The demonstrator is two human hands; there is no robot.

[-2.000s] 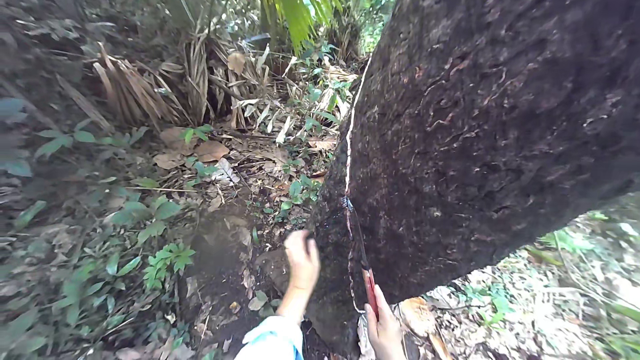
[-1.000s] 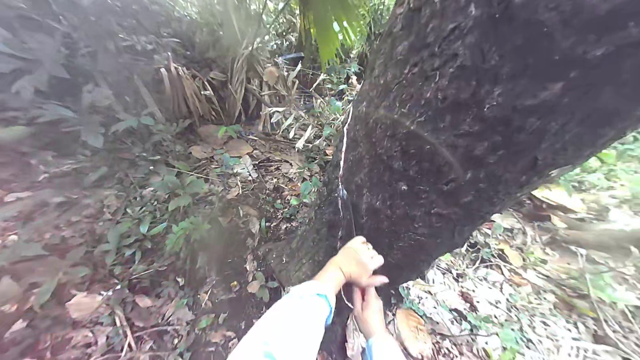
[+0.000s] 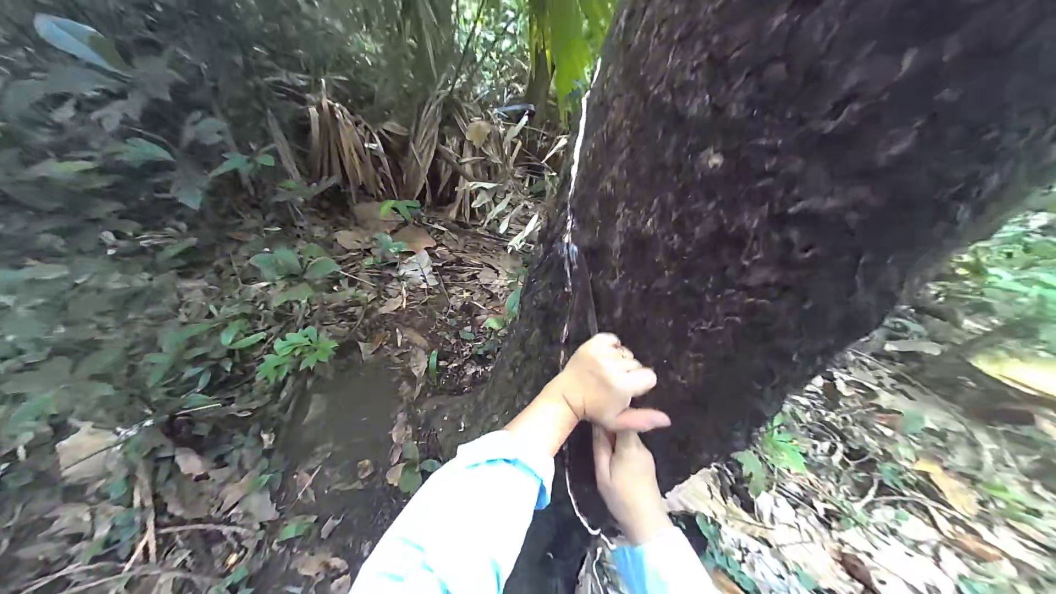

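A large dark tree trunk [image 3: 742, 206] leans up to the right. Down its left side runs a thin white strand [image 3: 580, 148], string or sap, I cannot tell which, with a small bluish lump [image 3: 569, 250] partway along. My left hand [image 3: 606, 379] is closed round a slim bladed tool [image 3: 591, 309], whose dark upper part rises from the fist close to the bark. Just below, my right hand [image 3: 631, 478] grips the lower end of the tool, touching my left hand. The handle is hidden by the fingers. Both forearms wear light blue sleeves.
Leaf litter and low green plants [image 3: 301, 351] cover the ground at left. Dry hanging fronds [image 3: 351, 148] stand behind, beside the trunk. More fallen leaves [image 3: 833, 495] and small plants lie at lower right, under the leaning trunk.
Two seconds ago my left hand was apart from the tool, and my right hand held its red handle. My left hand has since moved right and closed on the tool above my right hand.
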